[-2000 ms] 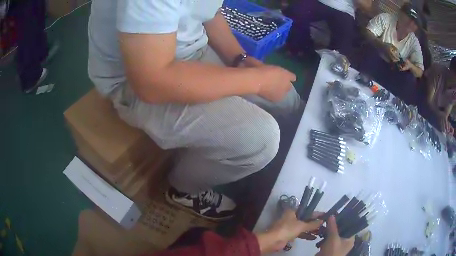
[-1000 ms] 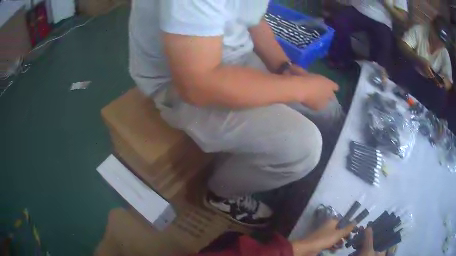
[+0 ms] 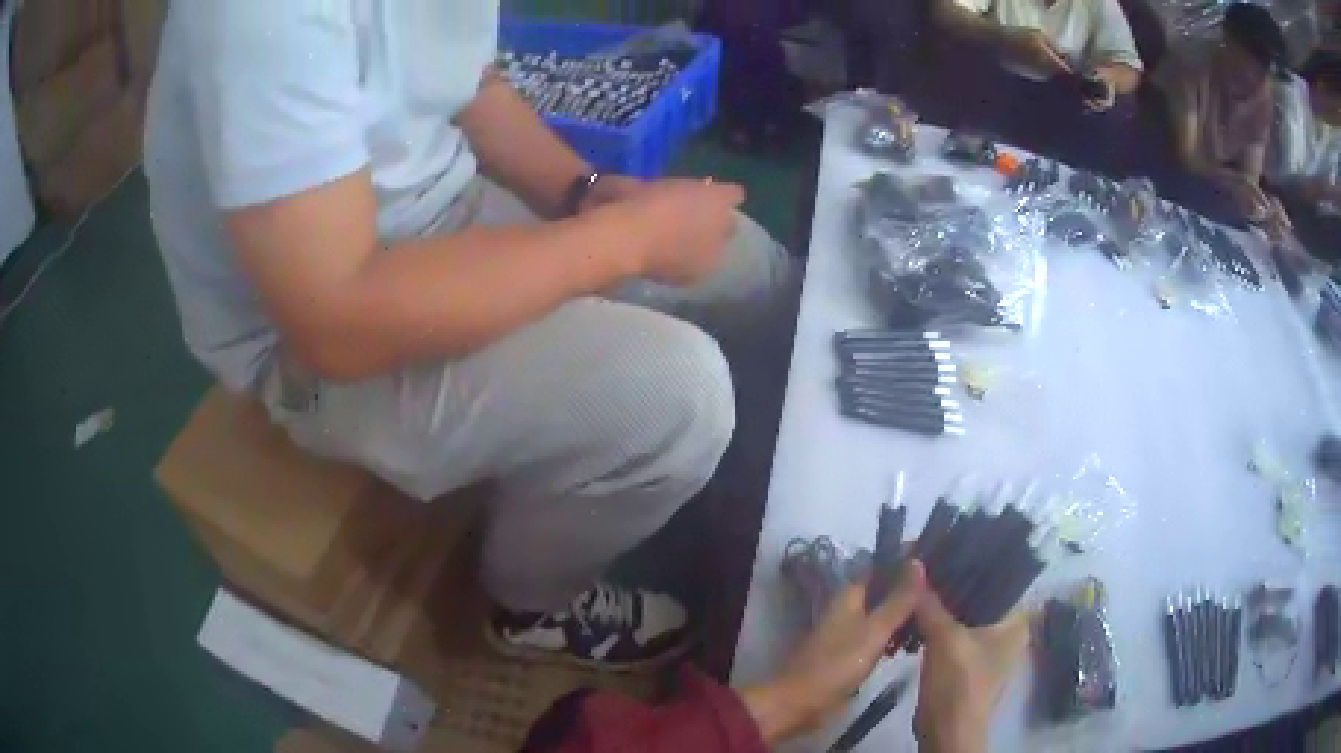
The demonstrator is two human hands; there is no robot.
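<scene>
My left hand (image 3: 824, 661), coming from a dark red sleeve, holds a black tube (image 3: 888, 547) upright with its white tip up. My right hand (image 3: 971, 669) grips a fan of black tubes (image 3: 982, 559) with pale tips pointing up and right. The two hands touch or nearly touch at the lower edge of the white table (image 3: 1096, 427). Another dark tube (image 3: 871, 716) lies just below and between the hands. Parts of the fingers are hidden behind the tubes.
A row of tubes (image 3: 897, 383) and a large bag of black parts (image 3: 934, 250) lie beyond. A bagged cable bundle (image 3: 812, 571) is by my left hand; bagged dark parts (image 3: 1078, 655) and more tubes (image 3: 1203, 647) lie right. A seated person (image 3: 441, 294) is left, near a blue crate (image 3: 603, 136).
The view has swung right, showing more of the table's right side. My left hand held two tubes apart earlier; now one stands out there, close against the fan in my right hand.
</scene>
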